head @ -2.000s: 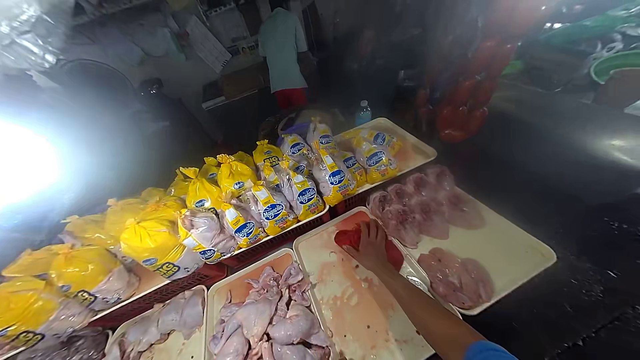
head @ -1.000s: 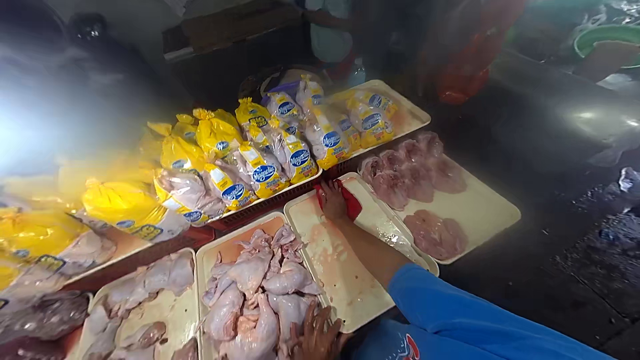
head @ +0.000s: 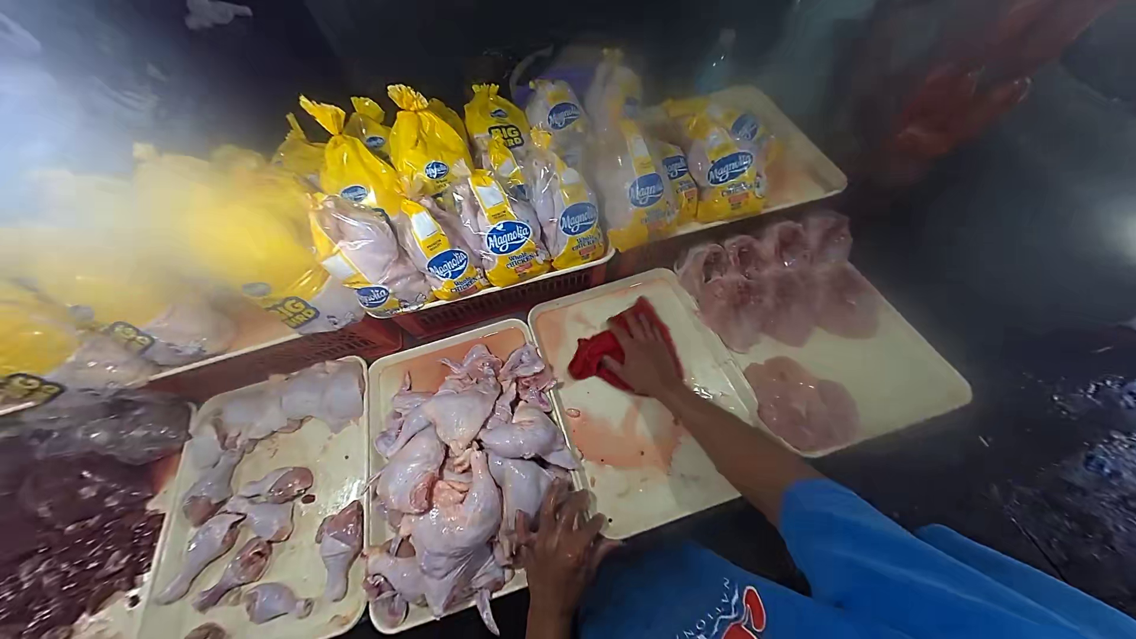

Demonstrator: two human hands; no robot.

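My right hand (head: 646, 357) presses a red cloth (head: 612, 351) flat onto a cream plastic tray (head: 621, 510) that is wet and smeared with pinkish liquid. Fingers spread, my left hand (head: 561, 537) rests at the near edge between that tray and the one beside it, against the raw chicken pieces (head: 461, 497) heaped there. It grips nothing that I can see. To the right, a further tray (head: 923, 382) bears pale raw chicken fillets (head: 799, 404) in a row and a small pile.
Drumsticks (head: 209, 550) lie on a tray at the left, beside dark red meat or offal (head: 80, 532). Behind stand bagged whole chickens (head: 510, 235) in yellow and clear plastic, on trays over red crates (head: 497, 302). Haze blurs the left and the far side.
The red cloth and my right hand have moved from the tray's far end toward its middle. My left hand, out of view two seconds ago, is now by the chicken pieces. The view has shifted.
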